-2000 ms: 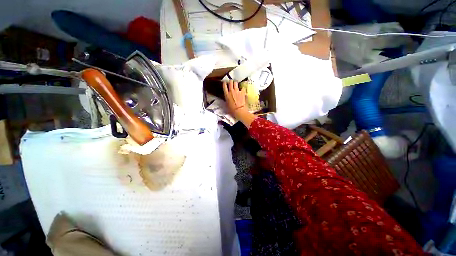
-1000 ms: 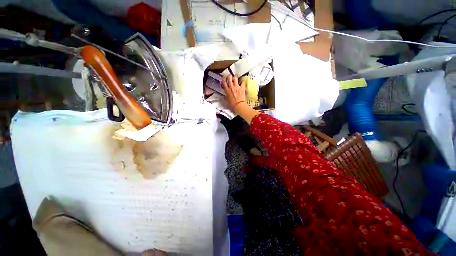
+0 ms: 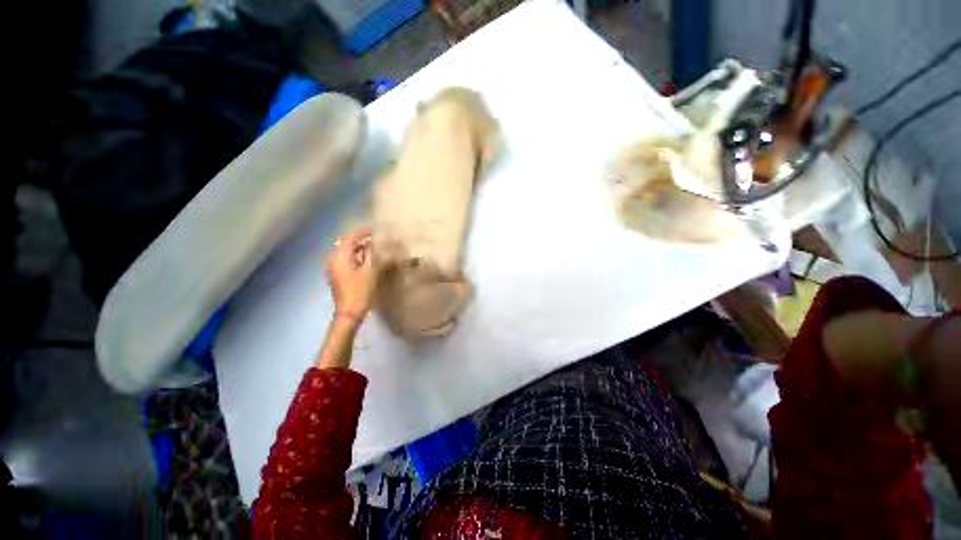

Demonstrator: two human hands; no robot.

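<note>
A tan cut piece lies on the white pressing table, long and narrow, with a crumpled fold at its near end. My left hand is at the left edge of its near end, fingers curled; blur hides whether they grip the cloth. My right forearm reaches to the right edge of the picture, where my right hand is cut off. The steam iron is parked at the table's right end, beside a brown scorch stain.
A long pale sleeve board runs along the table's left side. A large dark heap lies beyond it. A black cable loops at the right. White cloth and papers lie right of the iron. A blue item shows below the near edge.
The view has swung left, bringing the whole tan piece and sleeve board into sight. My left hand is now in clear view. My right hand has left the small open box and the picture.
</note>
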